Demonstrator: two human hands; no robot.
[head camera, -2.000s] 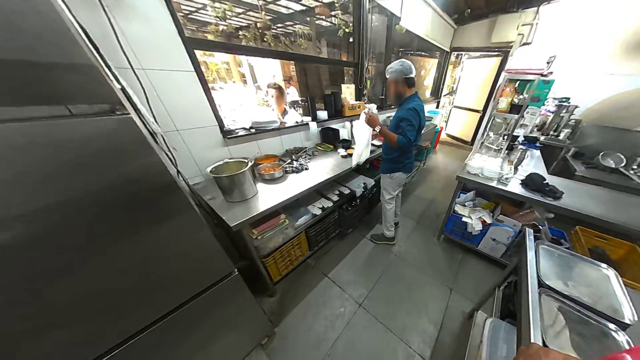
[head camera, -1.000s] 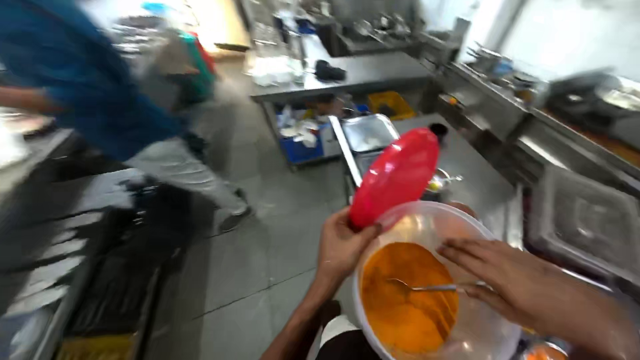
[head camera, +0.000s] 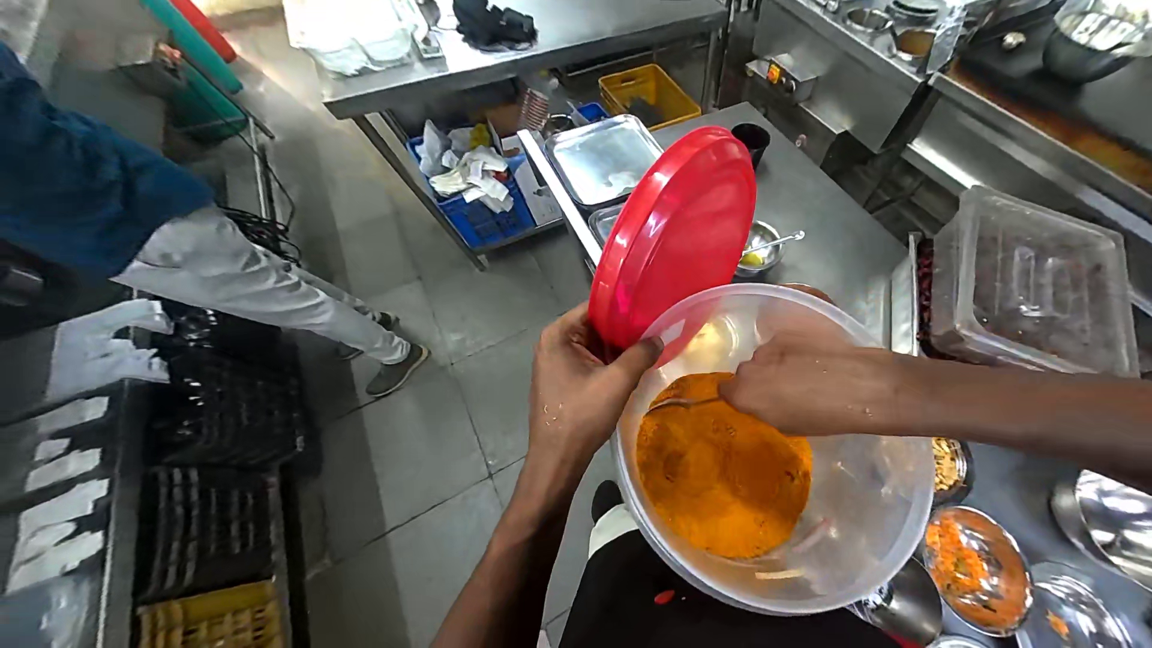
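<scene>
My left hand (head camera: 585, 387) grips a red plastic lid (head camera: 679, 238) and the near-left rim of a translucent plastic tub (head camera: 864, 504), with its thumb over the rim. The lid is tilted up at the tub's far left side. Orange powder (head camera: 729, 495) lies in the bottom of the tub. My right hand (head camera: 783, 382) reaches inside, closed around the handle of a metal spoon (head camera: 679, 402), whose end is in the powder. Most of the handle is hidden by the hand.
A steel counter (head camera: 814, 207) carries metal trays (head camera: 603, 157), a small steel bowl (head camera: 760, 247), a black cup (head camera: 751, 139) and a clear lidded container (head camera: 1035, 279). Steel bowls of food (head camera: 976, 567) sit at lower right. A person (head camera: 270, 279) stands at left beside black crates (head camera: 220, 405).
Two seconds ago the tub was out of view. Since one second ago, my right hand has gone deeper into the tub and the spoon has shifted toward its left side. The view has swung right and down.
</scene>
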